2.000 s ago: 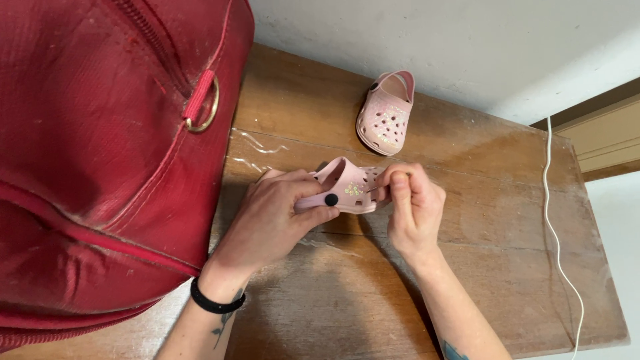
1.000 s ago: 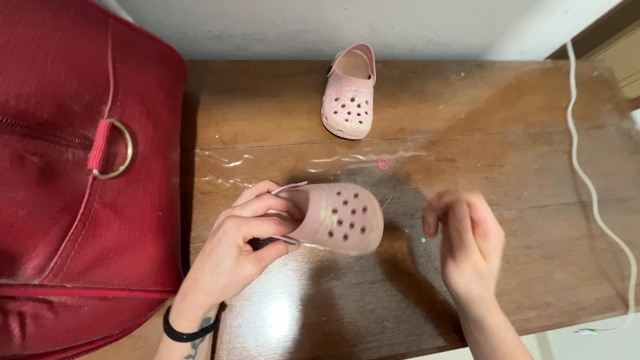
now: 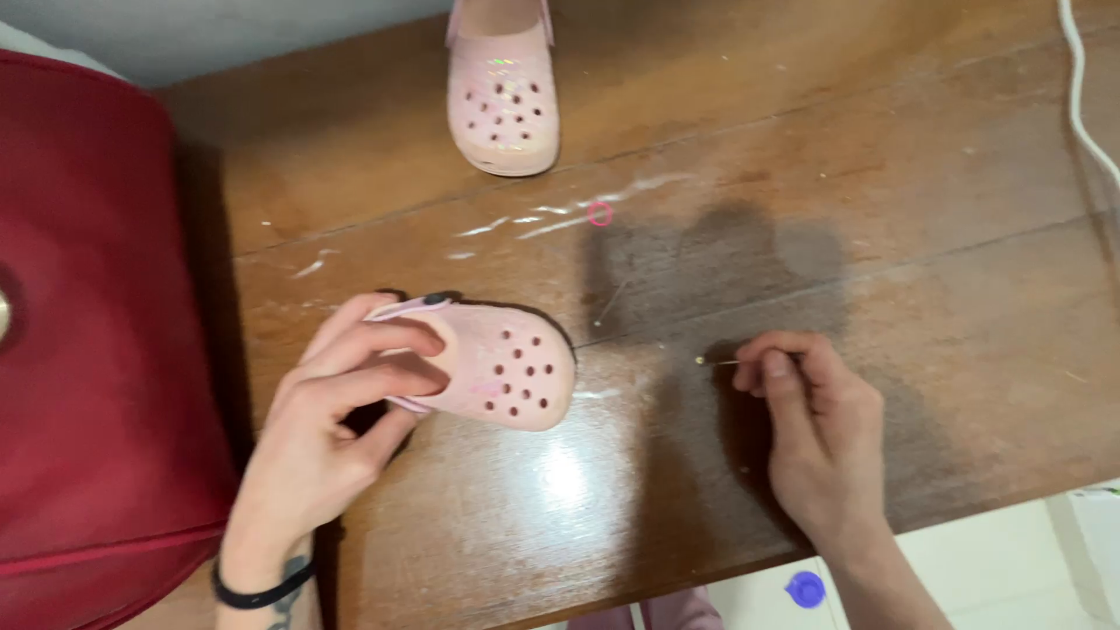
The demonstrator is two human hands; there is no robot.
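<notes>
My left hand [image 3: 350,402] holds a small pink clog [image 3: 516,363] by its heel end, two fingers inside the foot opening, the holed toe pointing right. Between thumb and index finger, my right hand [image 3: 809,420] pinches a thin pin [image 3: 717,361] with a small pale head, which points left just above the wooden tabletop [image 3: 962,332]. A second thin pin [image 3: 611,303] lies on the wood to the right of the clog. The matching pink clog [image 3: 503,109] stands farther back, its toe toward me and its heel cut off by the frame.
A red bag [image 3: 87,332] stands along the left side. A small pink ring [image 3: 599,213] lies beyond the held clog. A white cable [image 3: 1081,114] runs down the far right. Past the near table edge, a purple object [image 3: 806,590] is on the pale floor.
Two seconds ago my right hand was at the held clog's toe; it has moved away to the right. The clog's holed top now faces up. The view has shifted and come closer.
</notes>
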